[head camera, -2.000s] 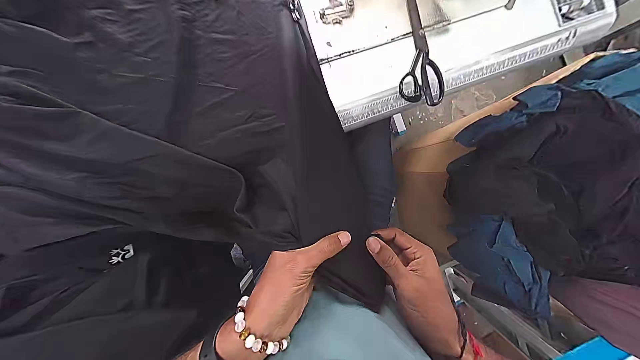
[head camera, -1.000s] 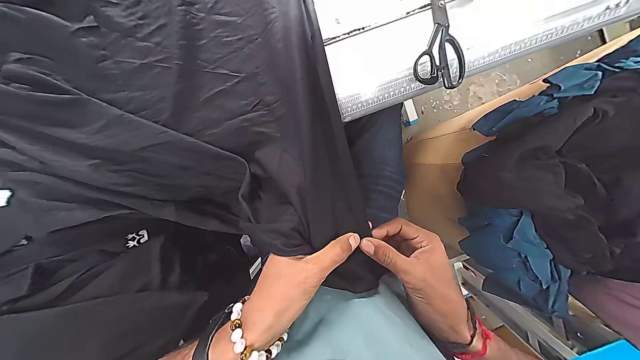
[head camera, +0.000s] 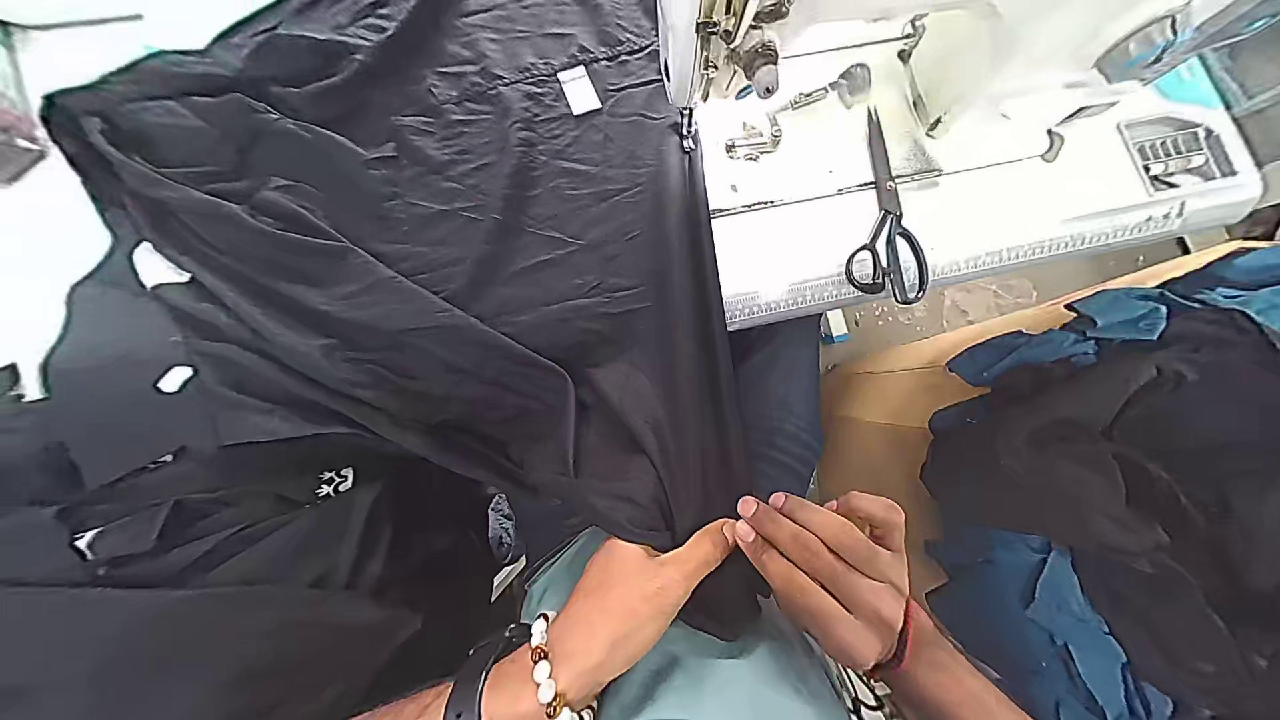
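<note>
Black fabric (head camera: 480, 260) spreads from the sewing machine down to my lap, its right edge running under the presser foot (head camera: 687, 130). My left hand (head camera: 640, 600), with a beaded bracelet and a dark strap at the wrist, grips the lower right edge of this fabric, thumb on top and fingers hidden beneath. My right hand (head camera: 835, 575), a red thread round its wrist, meets the left thumb at the same edge. Its fingertips touch there; whether they pinch the cloth is hard to tell. A small white label (head camera: 579, 90) lies on the fabric near the machine.
Black-handled scissors (head camera: 888, 250) lie on the white sewing machine bed (head camera: 1000, 215), handles over its ruler-marked front edge. At right, a cardboard box (head camera: 875, 400) holds dark and blue cloth pieces (head camera: 1120, 450). More black fabric with a white emblem (head camera: 336, 482) lies at lower left.
The view has shifted, bringing the machine's needle area into sight. Both hands stay together at the fabric edge; my right hand's fingers, curled before, now extend toward the left thumb.
</note>
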